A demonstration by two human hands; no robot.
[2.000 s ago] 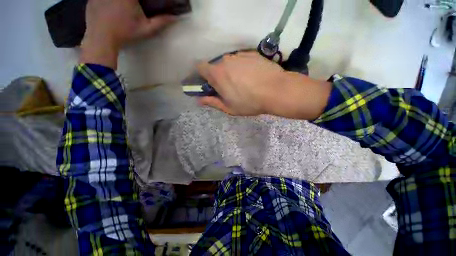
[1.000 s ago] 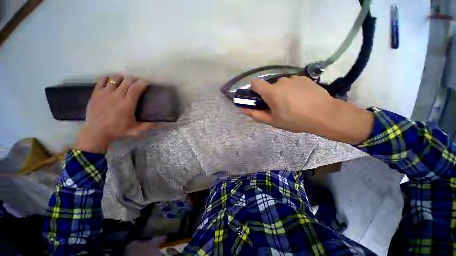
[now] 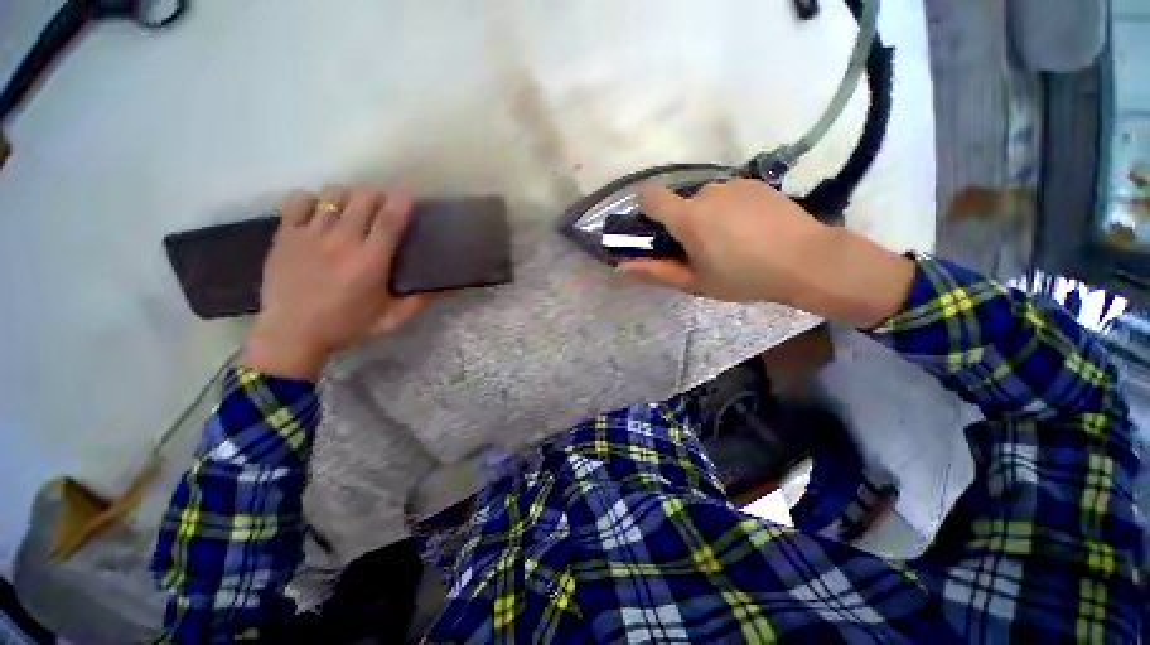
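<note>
The grey-beige speckled garment panel (image 3: 542, 353) lies along the table's near edge, partly hidden under my hands and the tools. My left hand (image 3: 338, 271), with a ring on one finger, is closed over the middle of the dark pressing block (image 3: 457, 242), which rests at the panel's far edge. My right hand (image 3: 744, 246) grips the handle of the steam iron (image 3: 612, 208). The iron's pointed tip faces left, a short gap from the block's right end. The soleplate's underside is hidden.
A pale hose (image 3: 842, 107) and thick black cord (image 3: 879, 120) run from the iron to the far right. Black-handled scissors (image 3: 57, 28) lie at the far left. Mustard cloth (image 3: 78, 517) sits at the near left. The white pressing table (image 3: 366, 88) has brownish stains.
The block and my left hand came down from the far left onto the panel's edge, then shifted slightly right in view. The iron moved right, then stayed near the same spot. The view has turned.
</note>
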